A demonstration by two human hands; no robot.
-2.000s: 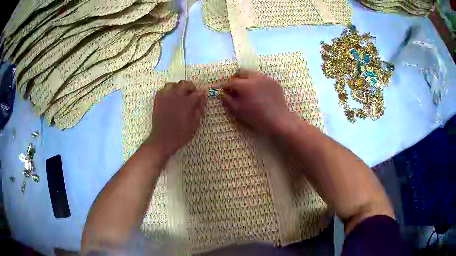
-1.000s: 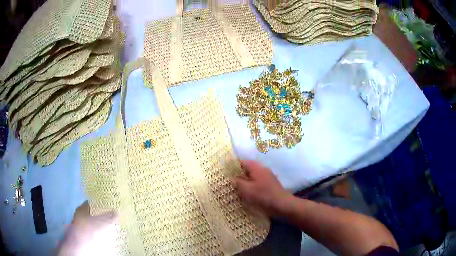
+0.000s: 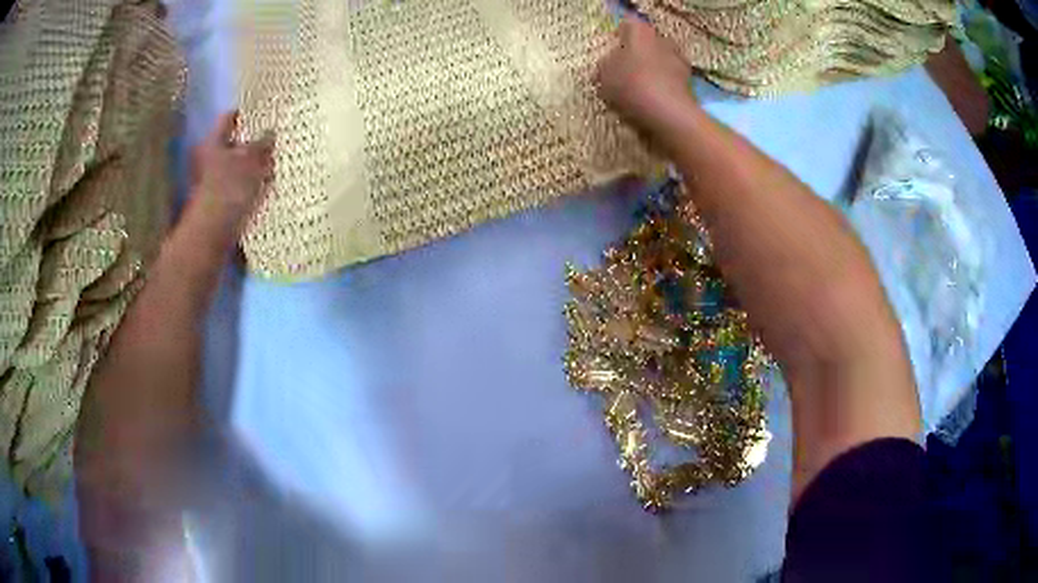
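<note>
A woven cream tote bag (image 3: pixel 444 137) lies at the top of the view with two pale strap stripes down its face. My left hand (image 3: pixel 233 171) holds its left edge. My right hand (image 3: pixel 645 71) holds its right edge. The bag's upper part is cut off by the picture's top edge, and no metal fitting shows on it. The gold hardware pile (image 3: pixel 672 364) with blue bits lies below and right of the bag, partly behind my right forearm.
Stacked woven bags (image 3: pixel 80 205) lie at the left, partly behind my left forearm. Another wavy stack (image 3: pixel 797 46) is at the upper right. A crinkled clear plastic bag (image 3: pixel 928 228) lies at the right on the pale blue sheeting (image 3: pixel 455 387). Dark blue material hangs beyond the table's right edge.
The bag has moved from in front of me to the top of the view. My left hand, blurred low at the left before, now holds its left edge. My right hand has moved up with the bag.
</note>
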